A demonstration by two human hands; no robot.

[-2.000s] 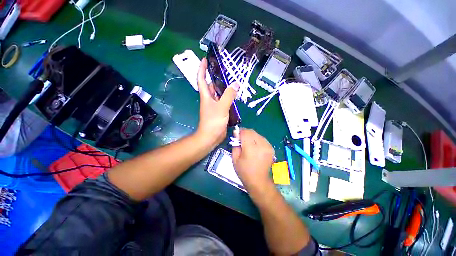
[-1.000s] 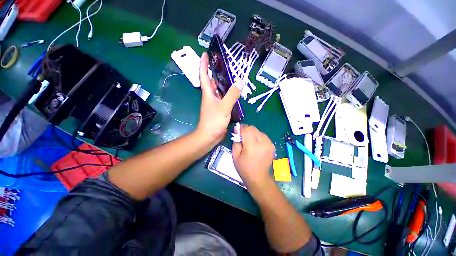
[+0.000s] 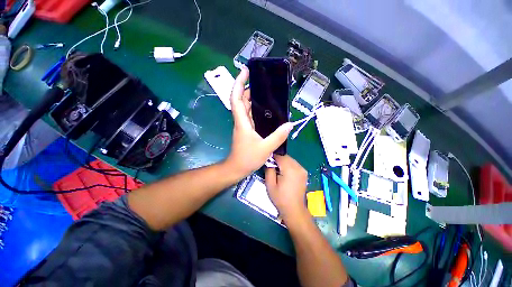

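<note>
My left hand [image 3: 251, 137] holds the black test phone [image 3: 269, 95] upright above the bench, its screen turned up to me with a small round charging graphic. My right hand [image 3: 287, 182] is at the phone's lower end, with its fingers closed on a small white cable plug [image 3: 272, 162]. Whether the plug sits in the phone's port is hidden by the fingers. An open power bank case [image 3: 259, 196] lies on the green mat below, partly covered by my right hand.
Open case halves [image 3: 311, 91] and white back covers [image 3: 336, 136] lie across the back and right. Blue nippers [image 3: 338, 186], a yellow sponge [image 3: 316, 203] and an electric screwdriver [image 3: 383, 247] lie right of my hand. A black fume fan [image 3: 143, 134] stands left.
The phone has turned from nearly edge-on to face me, and its round graphic now shows. The whole view has shifted a little. Both hands keep their hold.
</note>
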